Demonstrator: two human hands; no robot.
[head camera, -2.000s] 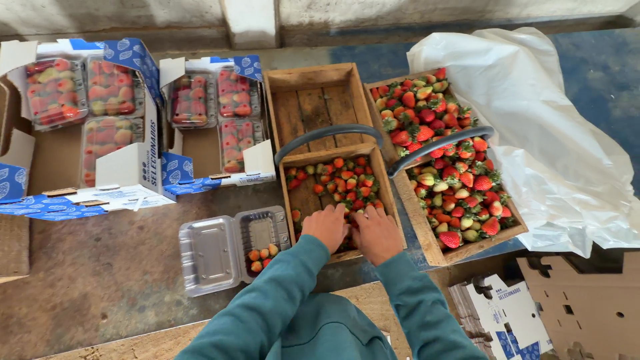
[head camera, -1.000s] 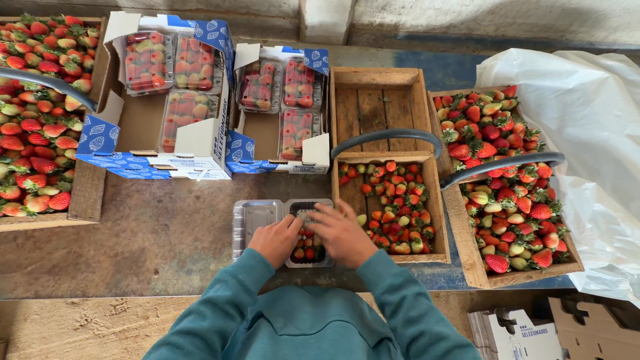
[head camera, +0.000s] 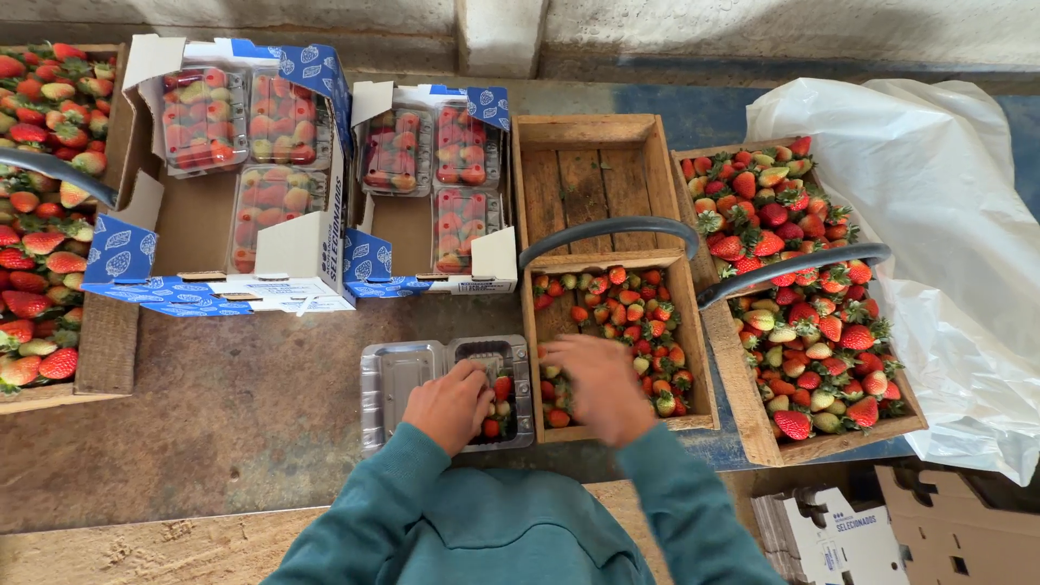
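Observation:
An open plastic clamshell (head camera: 400, 382) lies on the table in front of me, its lid side to the left. My left hand (head camera: 452, 406) rests over its right half, where several strawberries (head camera: 492, 427) show; whether the fingers hold one is hidden. To the right is a wooden crate with a black handle (head camera: 615, 231). Its near compartment holds many small strawberries (head camera: 626, 305), and its far compartment (head camera: 593, 183) shows bare boards with bits of leaf. Blurred by motion, my right hand (head camera: 600, 386) is over the left part of the near compartment; its grip cannot be made out.
Two blue and white cardboard boxes (head camera: 219, 294) (head camera: 431, 286) hold filled clamshells (head camera: 203, 122). Crates of larger strawberries stand at the far left (head camera: 106, 349) and right (head camera: 743, 398). White plastic sheeting (head camera: 934, 203) lies beyond the right crate. Flat cartons (head camera: 845, 536) are at lower right.
Both hands were in the crate's near compartment two seconds ago, then over the clamshell. My right hand is now back over the crate, while the left remains at the clamshell.

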